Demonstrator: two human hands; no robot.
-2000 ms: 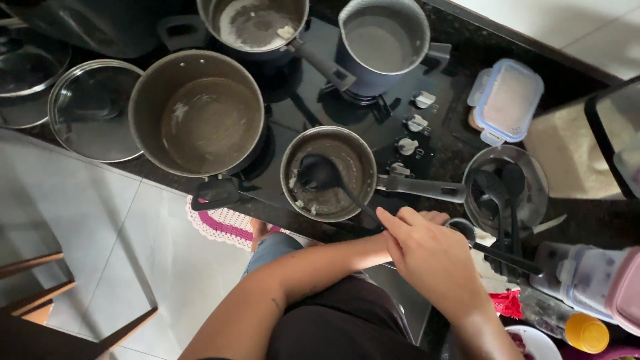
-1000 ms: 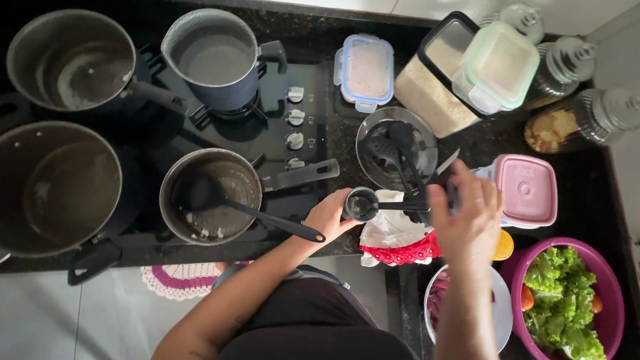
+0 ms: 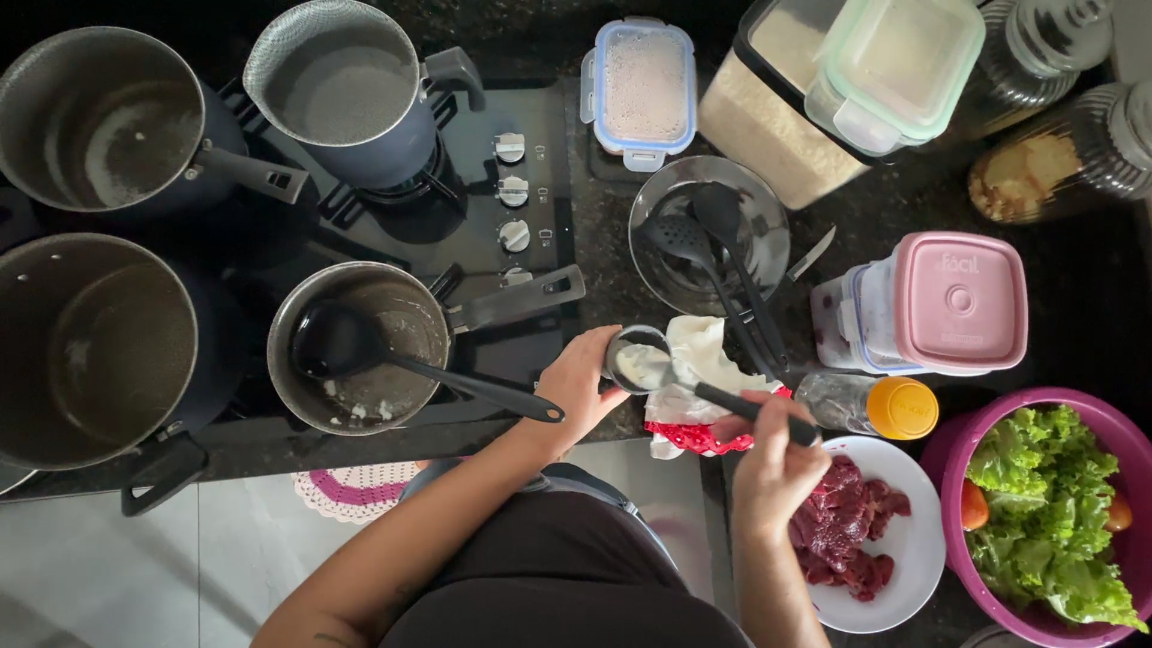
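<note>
My left hand (image 3: 580, 387) grips a small round cup (image 3: 639, 358) with pale creamy stuff inside, just right of the small saucepan. In my right hand (image 3: 778, 454) is a black-handled spoon (image 3: 720, 400), its bowl over the cup and touching the pale stuff. A black ladle (image 3: 342, 340) rests in the small saucepan (image 3: 405, 315), which has a wet film and white bits at the bottom. Behind my hands lies a white cloth with a red trim (image 3: 697, 342). A glass bowl (image 3: 657, 270) holds a black slotted spoon (image 3: 679, 238) and another black utensil (image 3: 717, 211).
Larger pots (image 3: 193, 315) and a milk pot (image 3: 387, 135) stand on the glass stove. Around the right side are a knife (image 3: 813, 253), lidded containers (image 3: 961, 301), a yellow-capped bottle (image 3: 903, 407), a plate of raw meat (image 3: 918, 576) and a purple bowl of lettuce (image 3: 958, 549).
The view has shifted right since the oldest frame. The spoon in my right hand now has its bowl in the cup, and the white-and-red cloth is more exposed.
</note>
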